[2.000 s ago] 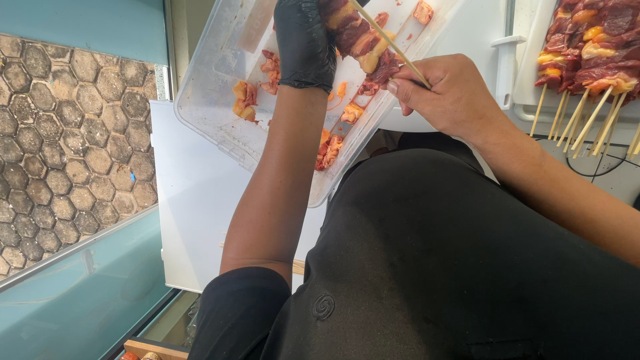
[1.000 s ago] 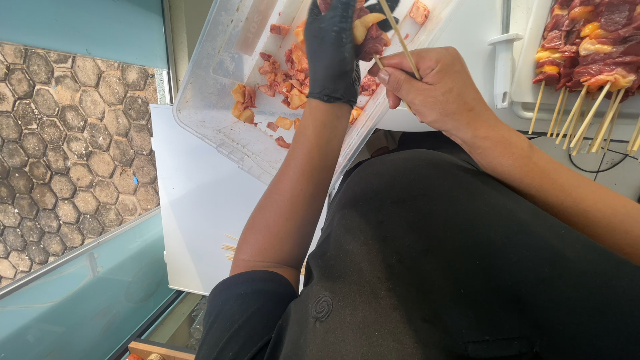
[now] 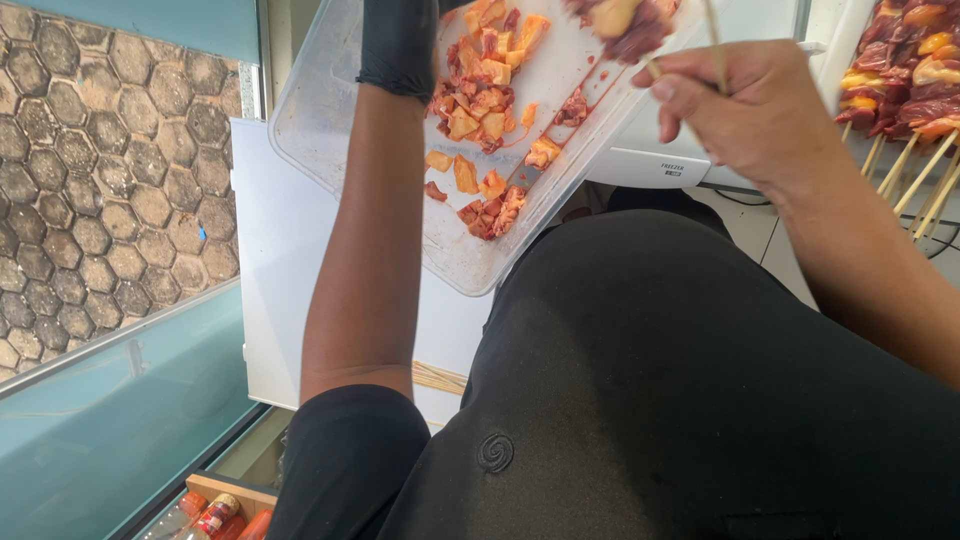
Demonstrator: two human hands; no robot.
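My left hand (image 3: 399, 49), in a black glove, is over the left part of a clear plastic tub (image 3: 469, 281); its fingers run past the top edge of the view, so its grip is hidden. Bare, my right hand (image 3: 739, 105) pinches a wooden skewer near the tub's right edge. Threaded with red meat and yellow pieces, the meat skewer (image 3: 637, 30) reaches up out of view beyond my right fingertips. A second thin stick (image 3: 712, 37) crosses that hand. Cut meat and fat pieces (image 3: 480, 97) lie in the tub, with reddish liquid along its right side.
Loaded skewers (image 3: 911, 82) lie on a white tray (image 3: 829, 45) at the upper right, sticks pointing down. A white freezer lid (image 3: 645, 165) is beside the tub. Bare sticks (image 3: 439, 377) rest on a white surface (image 3: 289, 300) below the tub. Bottles (image 3: 217, 514) stand at the lower left.
My left hand has moved left and up, away from the meat on the skewer, uncovering the pile of pieces in the tub. My right hand still holds its stick.
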